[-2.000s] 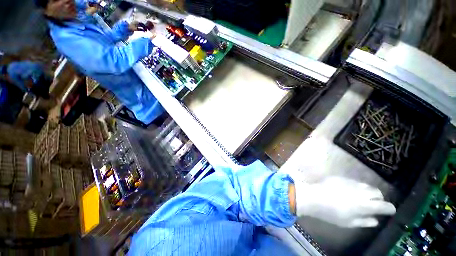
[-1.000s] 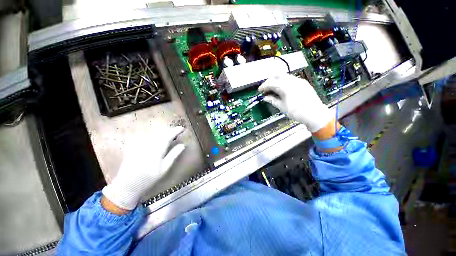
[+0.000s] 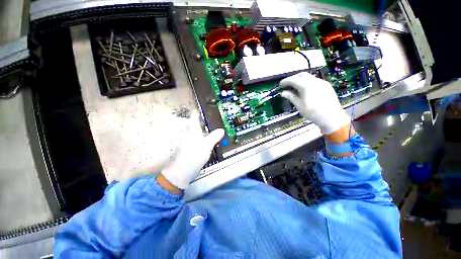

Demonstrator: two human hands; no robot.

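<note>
A green circuit board [image 3: 283,114] with copper-ringed chokes, capacitors and a long silver heatsink [image 3: 278,66] sits in a dark carrier [image 3: 194,76] in front of me. My right hand [image 3: 318,103], in a white glove, is over the board's near side, just below the heatsink. Its fingertips pinch a thin, dark, pin-like item [image 3: 269,94] slanting down left to the small parts; its exact kind is unclear. My left hand [image 3: 194,157], also gloved, is at the carrier's near left corner, one finger at its edge. No object shows in it, and some fingers are hidden.
A black tray [image 3: 136,92] of loose metal pins stands on a pale plate [image 3: 139,131] at left. A second board [image 3: 343,73] adjoins at right. The silver conveyor rail [image 3: 273,154] runs between me and the boards. A dark rack of parts [image 3: 295,179] is below it.
The view has swung from the neighbouring person to the board in front. Since one second ago, my left hand has moved right, from the pale plate to the carrier's corner. My right hand stays over the board.
</note>
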